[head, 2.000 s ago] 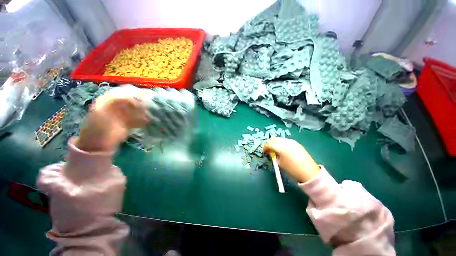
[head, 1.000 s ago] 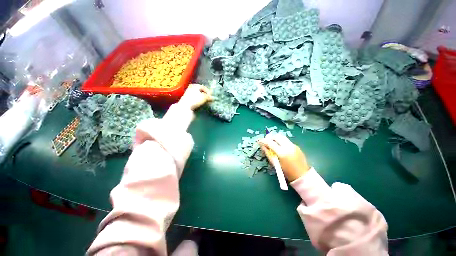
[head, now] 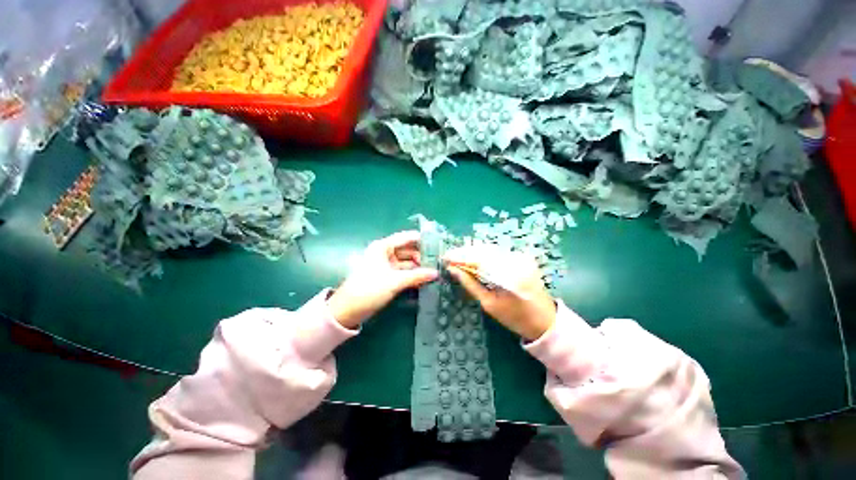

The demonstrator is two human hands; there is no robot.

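A long grey-green studded rubber sheet (head: 455,366) hangs down between my hands, its lower end over the table's front edge. My left hand (head: 380,277) pinches its upper left edge between thumb and fingers. My right hand (head: 507,286) is at its upper right side, with the slim hand tool (head: 477,273) in its fingers, orange near the fingertips. The tool's tip is hidden at the sheet. Small cut rubber pieces (head: 530,230) lie in a low pile just behind my right hand.
A large pile of studded sheets (head: 563,94) stands at the back right, a smaller pile (head: 206,178) at left. A red basket (head: 319,114) holds yellow parts (head: 272,52). A dotted plate (head: 70,208) and clear plastic bags (head: 56,56) lie far left. Another red basket (head: 842,141) shows far right.
My left hand has come back from the far pile with a studded sheet to the centre. My right hand has moved slightly left from the small pieces to the sheet. The view has tilted down.
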